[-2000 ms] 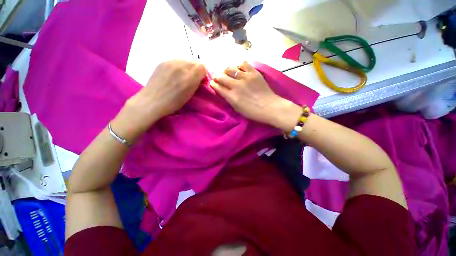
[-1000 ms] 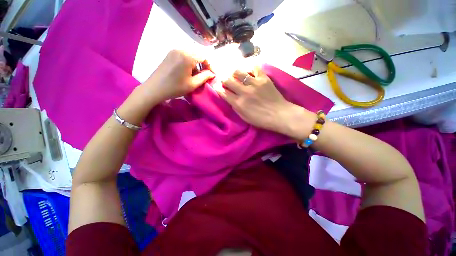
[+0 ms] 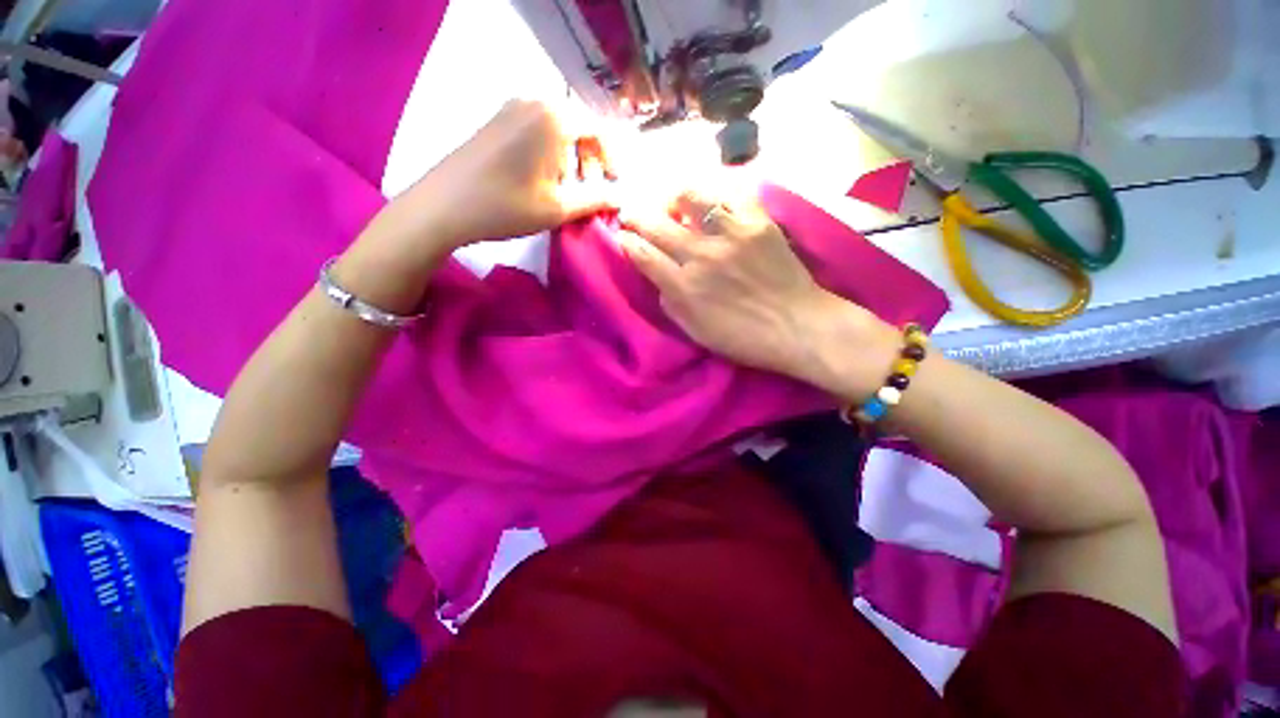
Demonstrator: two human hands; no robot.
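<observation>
The magenta garment panel [image 3: 562, 379] lies bunched from the table down to my lap, with a flat part at the upper left. My left hand [image 3: 512, 183] pinches the cloth's edge just below the machine's presser foot area. My right hand [image 3: 737, 274] lies on the cloth beside it, its fingertips close to my left fingers. A patch of white [image 3: 505, 255] shows by my left wrist. Bright light washes out the needle area [image 3: 646, 126] and both sets of fingertips, so the needle and the exact seam cannot be made out.
Scissors with green and yellow handles [image 3: 1018, 232] lie at the right, beside a small magenta scrap [image 3: 884, 185]. More magenta and white pieces [image 3: 927, 547] hang below the table's right edge. A beige machine part [image 3: 54, 337] and blue plastic [image 3: 120, 603] are at left.
My left hand has lifted and turned at the cloth's edge, and the white patch beside its wrist has come into view. The whole view has shifted slightly. My right hand stays on the cloth.
</observation>
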